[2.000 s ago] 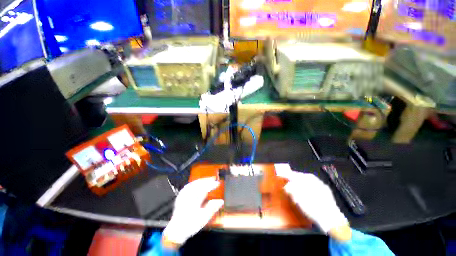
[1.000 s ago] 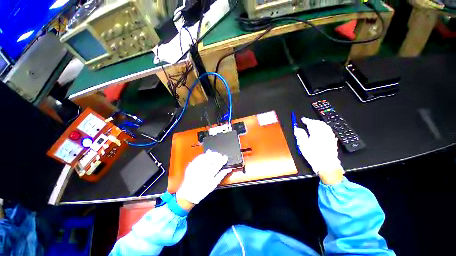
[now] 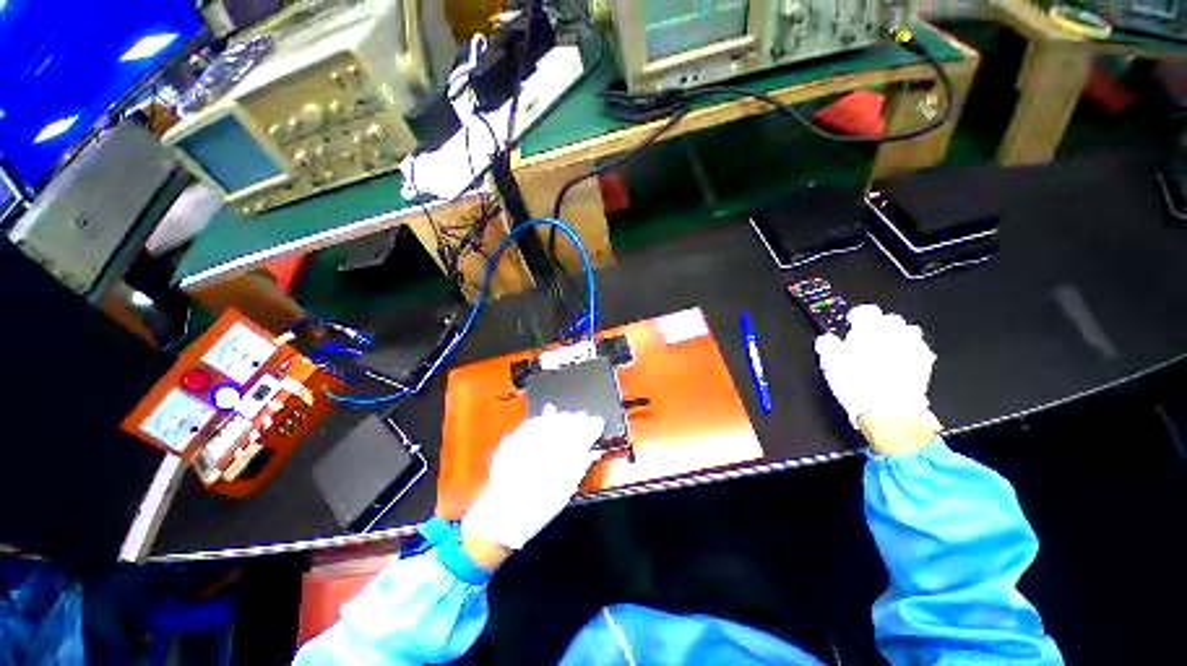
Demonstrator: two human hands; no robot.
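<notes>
A flat black set-top box (image 3: 582, 394) lies on the orange-red test fixture board (image 3: 703, 403), its far edge against the connector block (image 3: 568, 355). My left hand (image 3: 531, 479), in a white glove, holds the near left part of the box; its fingertips are on the top. My right hand (image 3: 881, 368), also gloved, is closed over the black remote control (image 3: 818, 302) on the mat. Only the far end of the remote, with small buttons, shows. A blue pen-like stick (image 3: 756, 362) lies between the board and my right hand.
An orange test box (image 3: 228, 397) stands at left. Another black box (image 3: 368, 471) lies beside the board. More black boxes (image 3: 807, 225) lie at the back right, some stacked (image 3: 931, 228). A blue cable (image 3: 501, 267) arches behind the board. Oscilloscopes (image 3: 306, 124) stand on the green shelf.
My right hand has moved right from the blue stick onto the remote. My left hand stays on the box. The view has shifted slightly.
</notes>
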